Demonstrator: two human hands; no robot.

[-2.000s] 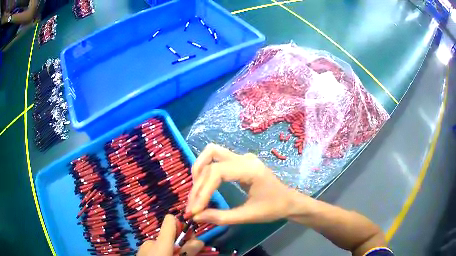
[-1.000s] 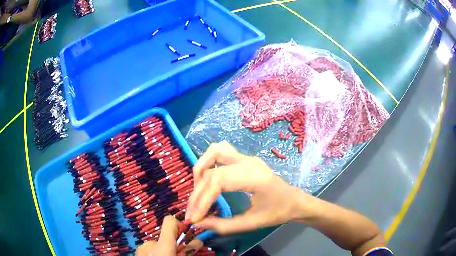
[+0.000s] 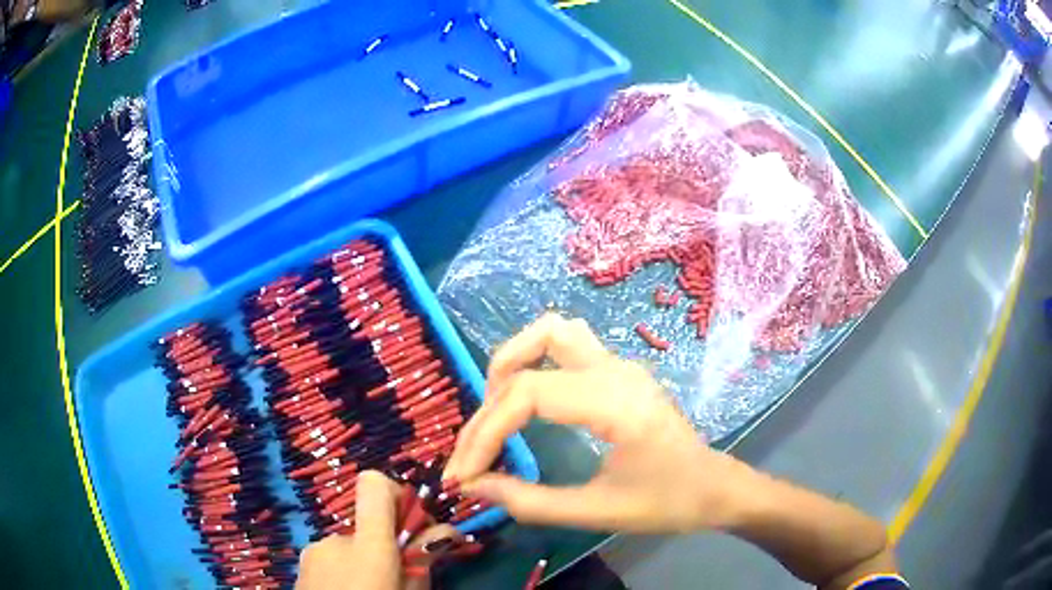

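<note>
My left hand (image 3: pixel 367 542), cut off by the bottom edge, is closed around a small bunch of rods (image 3: pixel 418 524), some with red sleeves. My right hand (image 3: pixel 577 432) is just right of it. Its thumb and fingertips pinch a small red piece (image 3: pixel 452 484) close to the bunch; the fingers partly hide it. Both hands are over the near right corner of the shallow light blue tray (image 3: pixel 127 461). Rows of red-and-black assembled pieces (image 3: pixel 312 403) fill much of the tray. The open clear bag (image 3: pixel 519 271) of red sleeves (image 3: pixel 646 213) lies to the right.
A deeper blue bin (image 3: pixel 288 127) behind the tray holds several loose black-and-white rods (image 3: pixel 438 105). A pile of such rods (image 3: pixel 115 207) lies left of it. Red-and-black bundles (image 3: pixel 120 32) lie farther back. A loose red piece (image 3: pixel 536 573) is by the bench edge. A grey floor aisle (image 3: pixel 911 380) runs right.
The view has shifted slightly, so the bin, tray and bag appear higher. My right fingertips have moved slightly to the right of my left hand. The bunch remains in my left hand.
</note>
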